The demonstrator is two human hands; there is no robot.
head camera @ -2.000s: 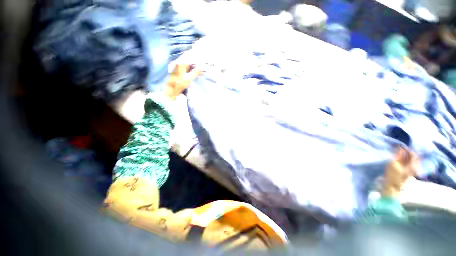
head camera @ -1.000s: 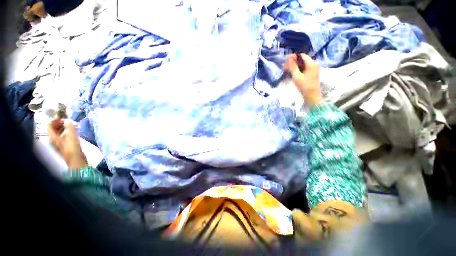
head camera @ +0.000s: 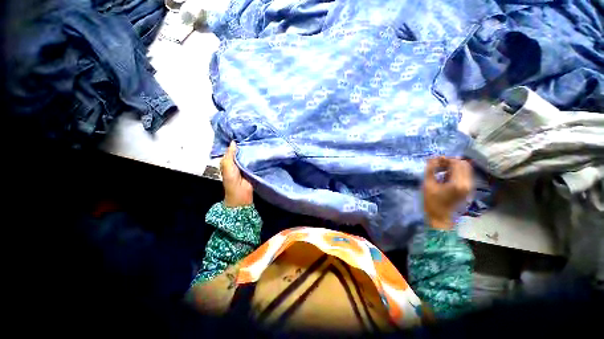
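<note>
A pale blue denim shirt with a whitish print (head camera: 331,93) lies spread in front of me, its near edge hanging over the table's front edge. My left hand (head camera: 236,177) grips the shirt's edge at the near left, fingers partly hidden by the cloth. My right hand (head camera: 448,189) is at the shirt's near right side, blurred, with its fingers curled. Something small and dark may be in it, but I cannot tell what. Whether it touches the cloth is also unclear.
Dark denim garments (head camera: 79,73) lie heaped at the left of the white table (head camera: 175,142). More blue denim (head camera: 563,59) lies at the back right. Grey-beige garments (head camera: 550,142) lie at the right and hang over the edge. The floor side is dark.
The shirt now lies flatter, with its print clearly visible. My left hand has moved in from the far left and taken hold of its edge. My right hand has moved down and nearer.
</note>
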